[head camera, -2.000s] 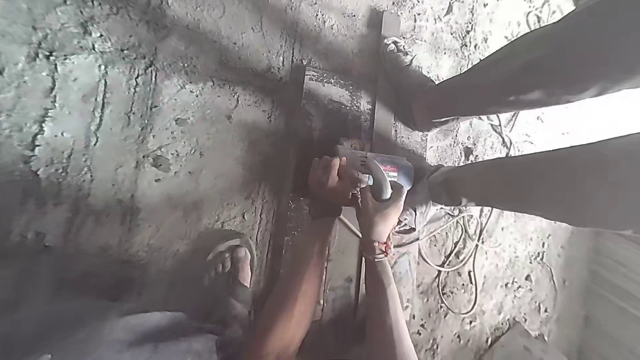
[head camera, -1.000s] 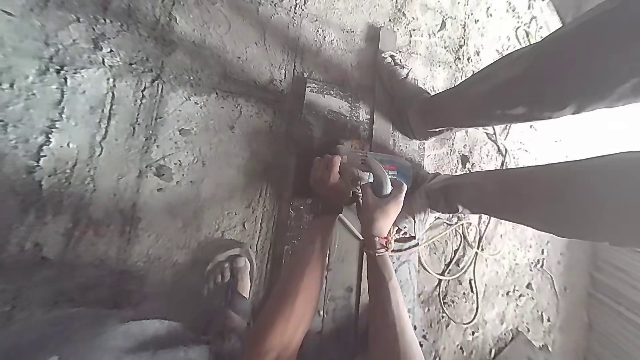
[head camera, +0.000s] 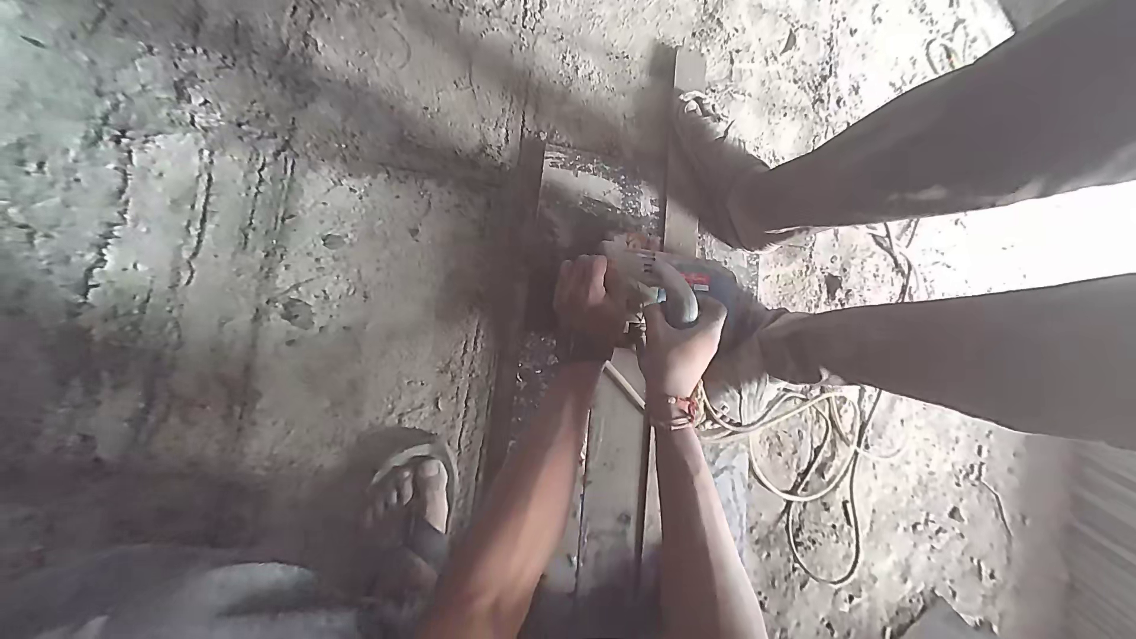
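Observation:
A corded handheld power saw or similar power tool (head camera: 679, 273), with a dark body and a red-and-white label, sits over wooden boards. My right hand (head camera: 688, 342) is wrapped round its pale curved handle. My left hand (head camera: 590, 297) is closed on the tool's front left side, so the part under it is hidden. Beneath my forearms run long wooden boards (head camera: 612, 479) on the ground. A narrow wooden strip (head camera: 683, 195) extends beyond the tool at the top. The working end and its contact with the wood cannot be made out.
Another person's feet (head camera: 728, 186) stand against the right side of the boards, one beside the strip and one beside the tool. A pale cable (head camera: 799, 488) lies in loops on the rough ground (head camera: 355, 222) at the right. My sandalled foot (head camera: 417, 497) is at the lower left.

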